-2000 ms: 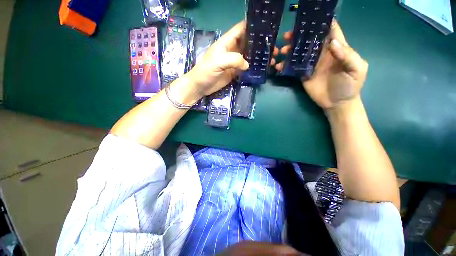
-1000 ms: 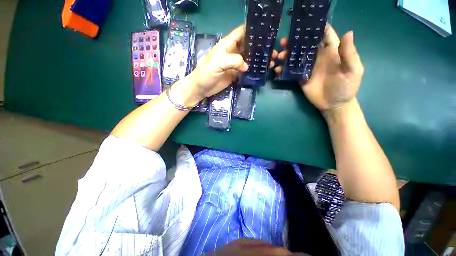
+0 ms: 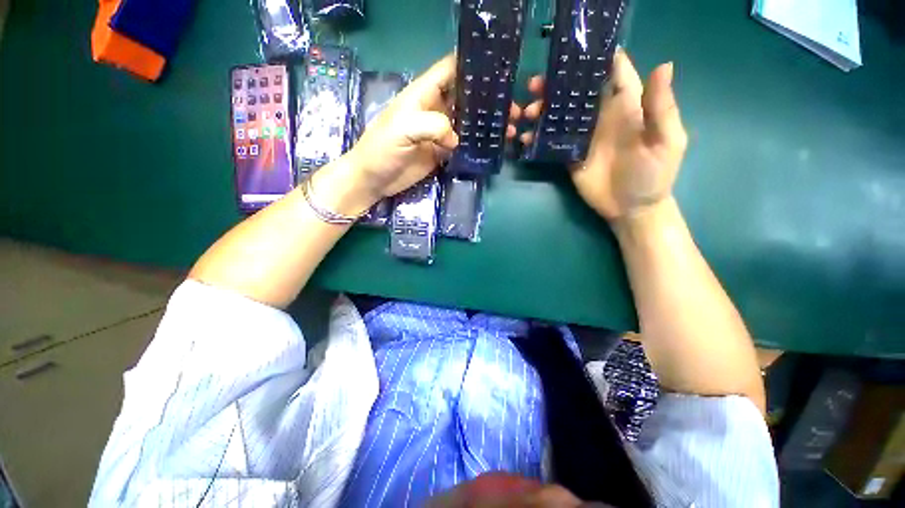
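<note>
My left hand (image 3: 410, 134) holds a long black bagged remote control (image 3: 483, 99) upright by its lower part, keys facing me. My right hand (image 3: 635, 139) holds a second black bagged remote (image 3: 571, 89) beside it, thumb raised off it. The two remotes are side by side with a narrow gap, and their top ends are cut off by the picture's edge. Glare hides some keys. Several more bagged remotes, one with coloured keys (image 3: 323, 109), lie on the green top behind and below my left hand, partly hidden. A lit smartphone (image 3: 262, 136) lies left of them.
An orange and blue item (image 3: 129, 45) lies at the far left. Bagged dark items (image 3: 283, 25) lie above the phone. A white and pale blue notebook (image 3: 816, 28) is at the upper right. The green bench top (image 3: 536, 268) ends before my lap. Beige drawers (image 3: 60, 317) stand at lower left.
The whole view has shifted, so the bench things appear further left. Both hands still hold the two remotes side by side. My right thumb has lifted away from its remote since the earliest frame.
</note>
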